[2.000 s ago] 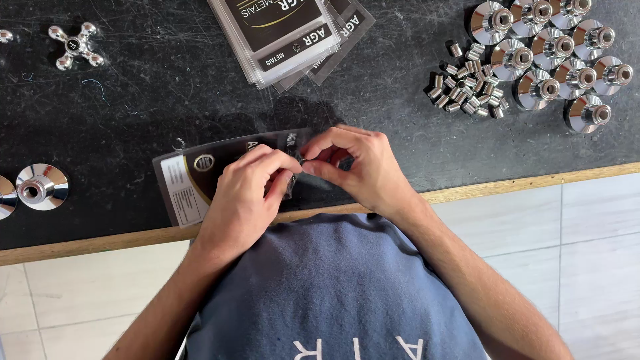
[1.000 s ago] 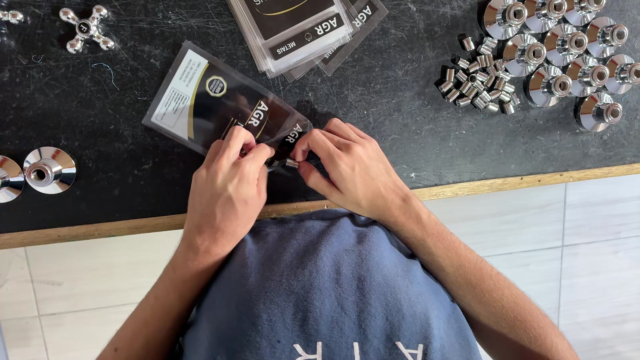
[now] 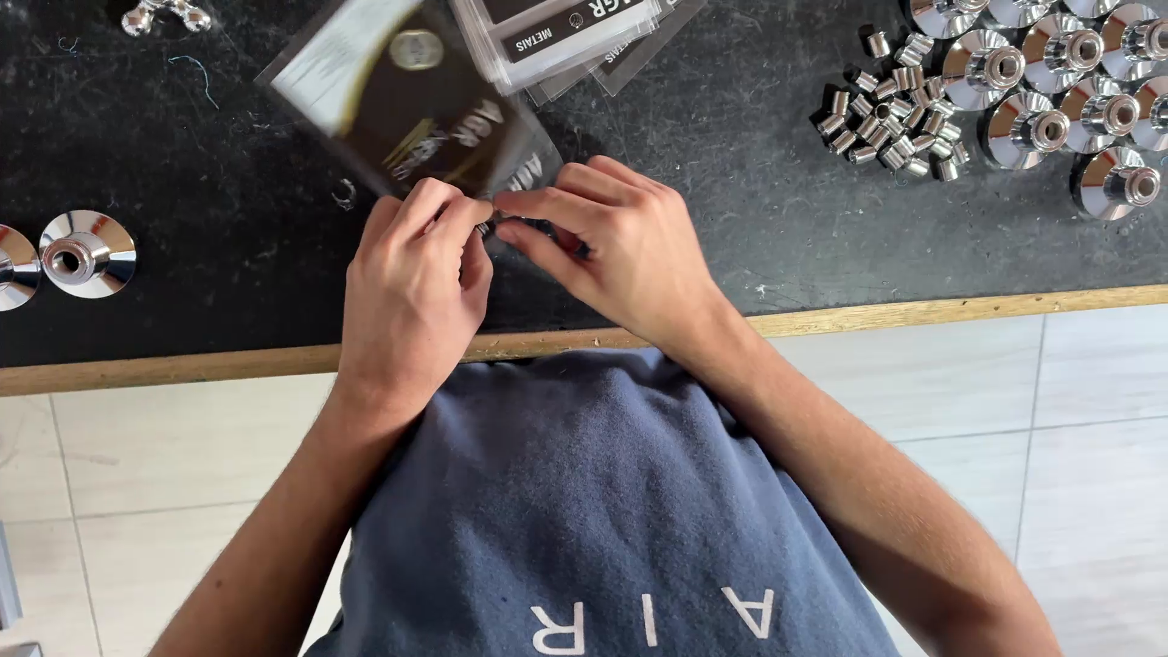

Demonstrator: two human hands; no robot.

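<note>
A clear plastic packet with a dark printed card (image 3: 429,100) slants up and left from my hands, slightly blurred. At its lower end my left hand (image 3: 415,283) pinches the packet's edge, and a small shiny metal piece (image 3: 484,228) shows by the fingertips. My right hand (image 3: 611,246) meets the left at the packet's corner, thumb and index finger closed on the clear plastic. Fingers hide most of the metal piece, so its shape cannot be told. Just above lies a stack of similar printed packets (image 3: 566,41).
Small metal sleeves (image 3: 890,123) lie in a loose pile at the right, beside rows of chrome flanges (image 3: 1027,132). Two more chrome flanges (image 3: 88,254) sit at the left. A chrome cross handle (image 3: 166,14) is cut off at the top. The black worktop has a wooden front edge (image 3: 867,315).
The packet lay lower and flatter two seconds ago; its far end has swung up and away from the table's front edge. Both hands have stayed close together at its lower end.
</note>
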